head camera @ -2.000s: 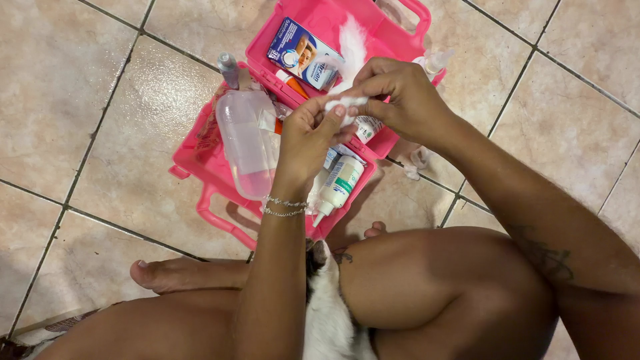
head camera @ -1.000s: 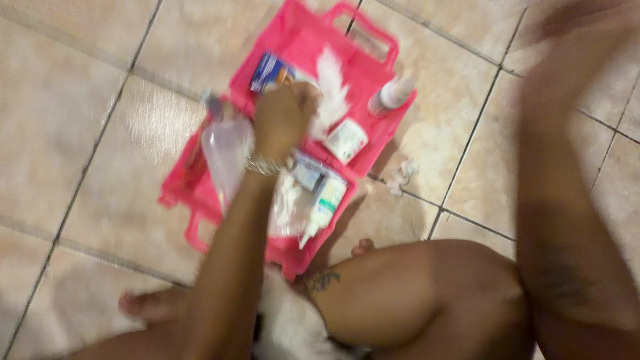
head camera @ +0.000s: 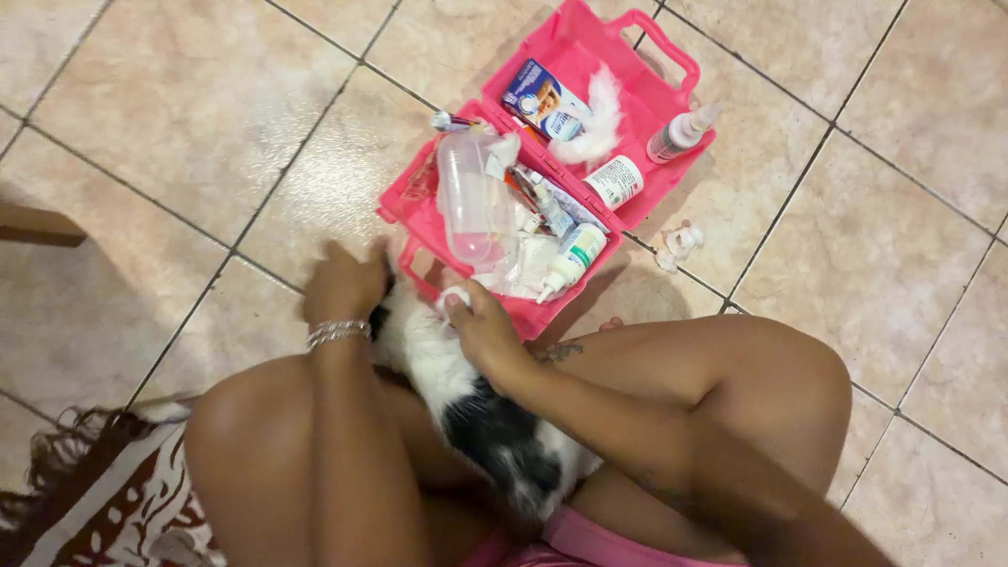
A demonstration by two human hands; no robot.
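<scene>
A black-and-white furry animal, apparently a cat (head camera: 445, 378), lies between my crossed legs with its head end toward the pink case. My left hand (head camera: 346, 287), with a silver bracelet at the wrist, is at the animal's head; it is blurred, and its fingers are partly hidden. My right hand (head camera: 480, 323) pinches a white cotton wad (head camera: 453, 298) above the animal's neck and shoulder. Just beyond, the open pink plastic case (head camera: 535, 319) holds a clear plastic container (head camera: 472, 197), a white bottle with a nozzle (head camera: 573, 260), tubes and packets.
The case's other half holds a blue cotton box (head camera: 543, 98), a strip of cotton wool (head camera: 600, 118), a white labelled bottle (head camera: 614, 183) and a dropper-type bottle (head camera: 679, 135). Crumpled cotton (head camera: 679, 244) lies on the tiles. Patterned cloth (head camera: 126, 496) is at lower left.
Both hands have come down to the animal; two seconds ago they were together over the case, holding white cotton. More of the animal shows now.
</scene>
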